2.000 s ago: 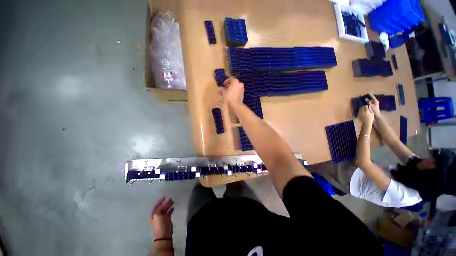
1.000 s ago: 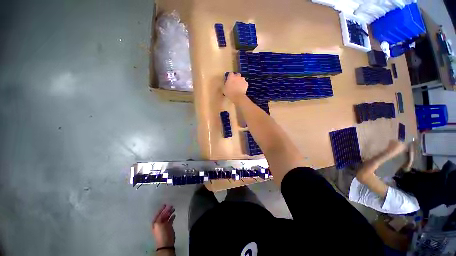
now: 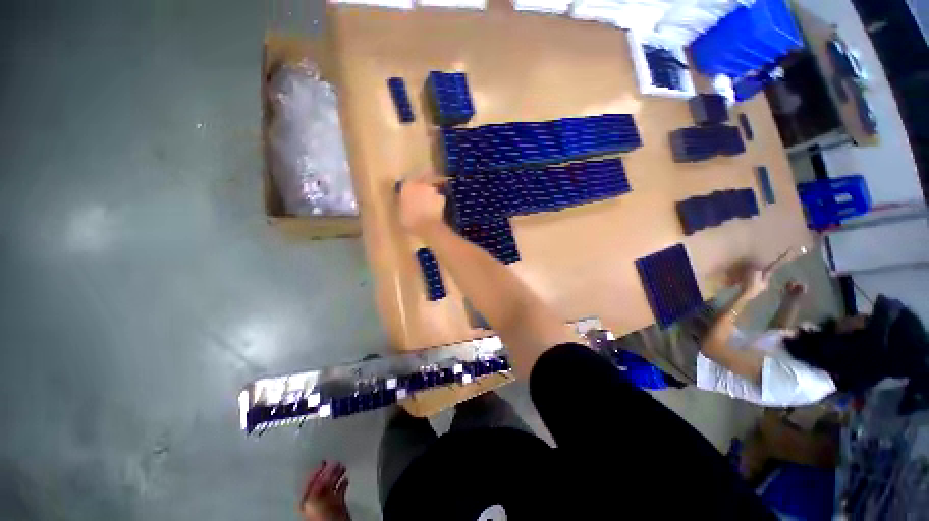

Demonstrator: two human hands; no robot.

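Rows of dark blue cut solar cells (image 3: pixel 540 142) lie on the tan table (image 3: pixel 581 254). My right hand (image 3: pixel 421 207) is over the table's left part, fingers curled, beside the left end of these rows. It covers most of a small cell stack, so its grip is hidden. Another small stack (image 3: pixel 432 275) lies just below it. A long silver cell magazine (image 3: pixel 357 385) with dark cells and white blocks lies across the table's near edge, its left part over the floor. My left hand (image 3: pixel 324 494) hangs low at the bottom edge, partly cut off, empty with fingers apart.
A carton (image 3: pixel 311 153) with clear plastic stands left of the table. A thick cell block (image 3: pixel 449 97) and a narrow stack (image 3: pixel 400 100) lie at the back. A seated person (image 3: pixel 764 356) is at the right, near more stacks. A blue bin (image 3: pixel 747 39) stands at the back right.
The view has shifted and tilted. My right hand has gone from fingers at the small stack to a curled hand over it. The other person's hands have moved away from their cell stacks.
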